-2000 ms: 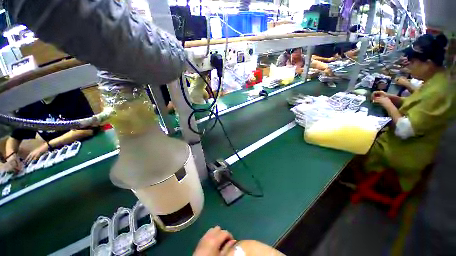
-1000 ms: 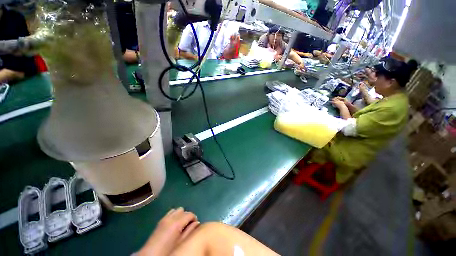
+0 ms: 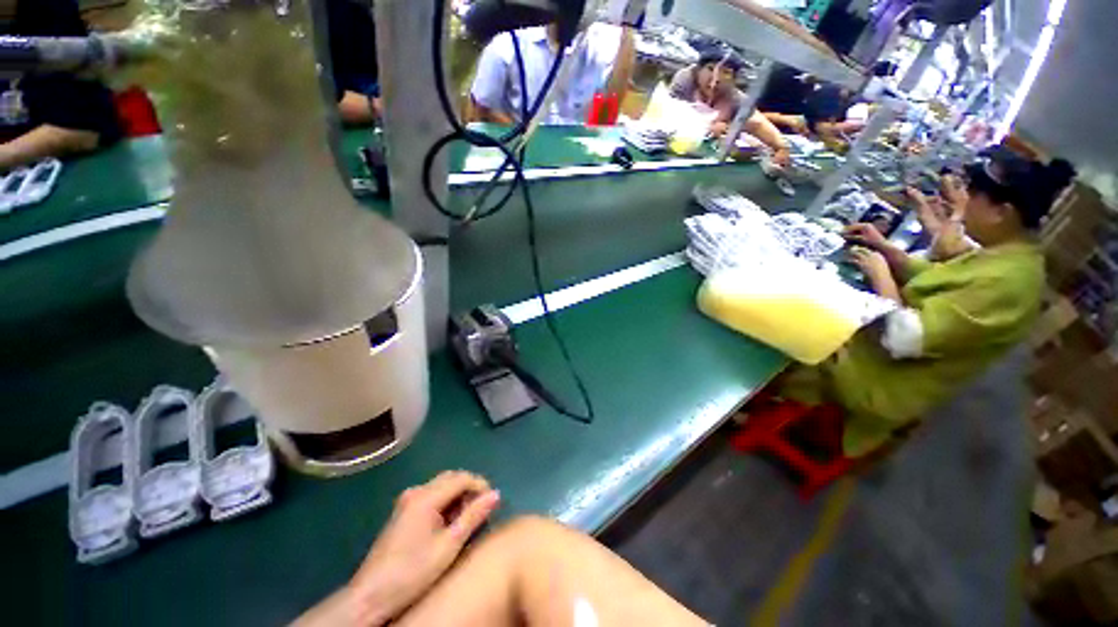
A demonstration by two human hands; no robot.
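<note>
My left hand [image 3: 427, 529] is at the bottom centre, its fingers loosely curled beside the bench edge. No object shows in it, but its palm side is hidden. My right hand [image 3: 548, 566] shows only as a bent wrist or back of the hand close beside it; its fingers are hidden or cut off. Three white plastic housings [image 3: 168, 463] lie side by side at the lower left, left of the white fume hood [image 3: 325, 398]. The dark soldering iron stand [image 3: 494, 367] sits on the green bench right of the hood, with a black cord [image 3: 539, 288] looping to it.
A grey post [image 3: 414, 159] stands behind the hood. A yellow block with clear wrap [image 3: 785, 316] lies beside stacked white parts [image 3: 766, 239] at the right. A person in yellow-green [image 3: 950, 331] sits there by a red stool [image 3: 797, 443]. Other people sit across the line.
The view first swung right and down, then slightly back, so the bench things sit further left than two seconds ago. More of my hands and forearms shows, with my left thumb now visible.
</note>
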